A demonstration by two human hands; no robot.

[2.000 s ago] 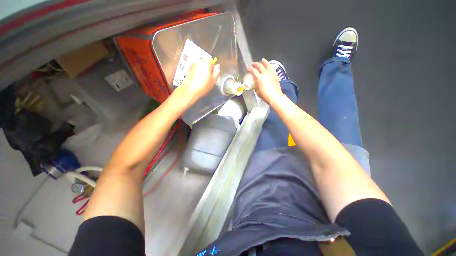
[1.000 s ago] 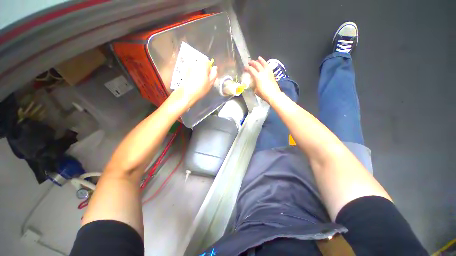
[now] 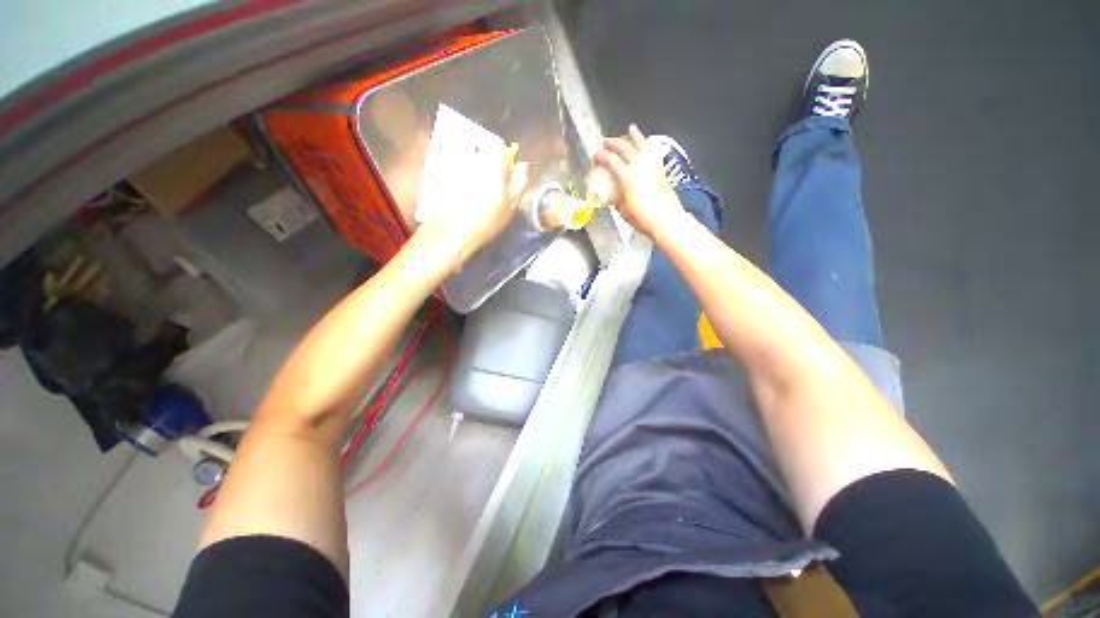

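Note:
The adhesive can (image 3: 531,91) is tilted, its silver top with a white label facing me and its orange-red side at the left. My left hand (image 3: 483,203) is closed at the middle of the can's top; a small yellow piece shows at its fingers, and its grip is partly hidden. The can spout (image 3: 555,209), with yellowish liquid at its mouth, points right. My right hand (image 3: 636,181) holds the small cloudy bottle (image 3: 600,185) close against the spout. My fingers hide part of the bottle.
A grey jerrycan (image 3: 507,356) stands just below the can, beside the cabinet's metal edge (image 3: 531,465). Red hoses (image 3: 392,392), a gauge, a black bundle (image 3: 91,350) and a cardboard piece (image 3: 191,169) lie left. My legs and shoes are at the right.
Both hands keep nearly the same places at the can and spout. The bottle's mouth is slightly higher against the spout than before. The view has shifted slightly.

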